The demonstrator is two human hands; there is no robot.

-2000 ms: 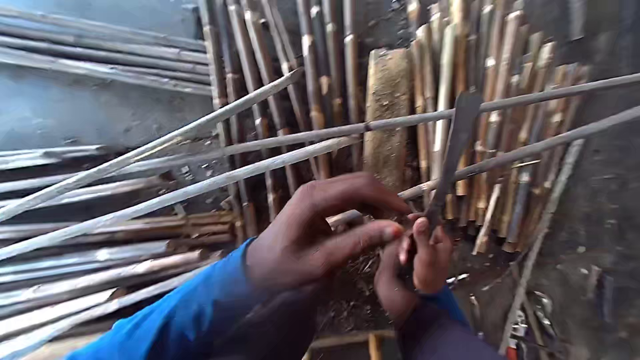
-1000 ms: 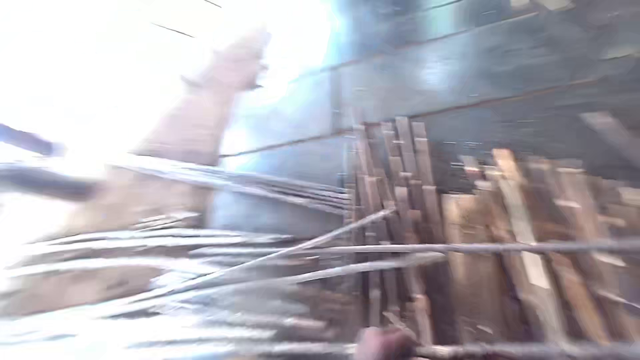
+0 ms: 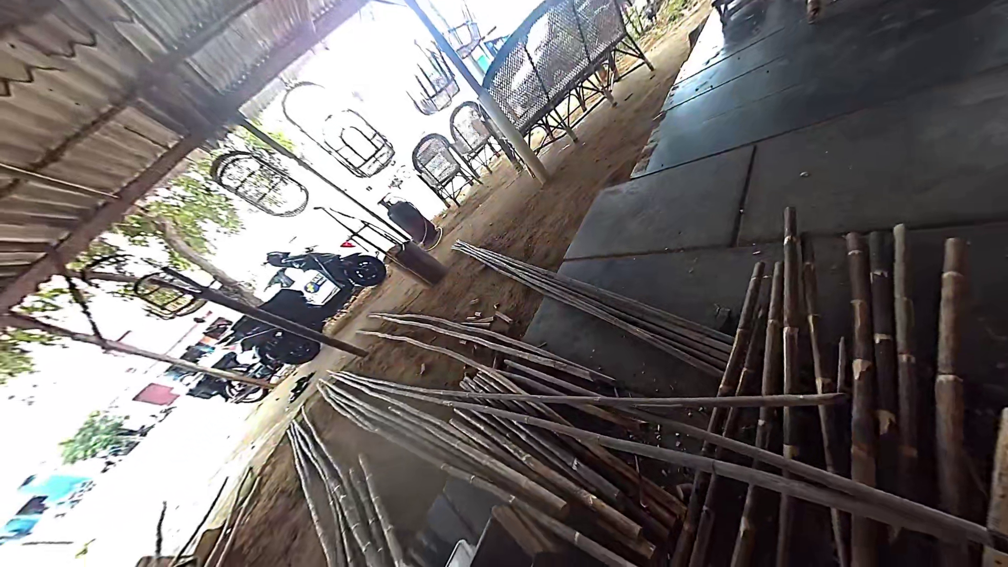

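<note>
Neither my left hand nor my right hand shows in this view, and the blade is out of sight too. Long thin canes (image 3: 669, 453) run from the left across the middle to the lower right edge, over a row of darker, thicker jointed poles (image 3: 862, 378). One pale cane (image 3: 709, 402) ends above those poles. Bundles of cane (image 3: 465, 453) lie fanned out at the lower middle, and another bundle (image 3: 606, 303) rests partly on the dark slab floor (image 3: 661, 213).
A metal post (image 3: 512, 138) stands at the floor's edge beside wicker chairs (image 3: 441, 165) and a woven settee (image 3: 559, 63). Hanging cane frames (image 3: 260, 183), parked motorcycles (image 3: 307, 291) and a dark cylinder (image 3: 409, 219) are farther off. A corrugated roof (image 3: 102, 87) slopes overhead.
The view has swung far up and left. Two seconds ago both my hands were in sight, the right one gripping a dark blade against a cane; now neither shows.
</note>
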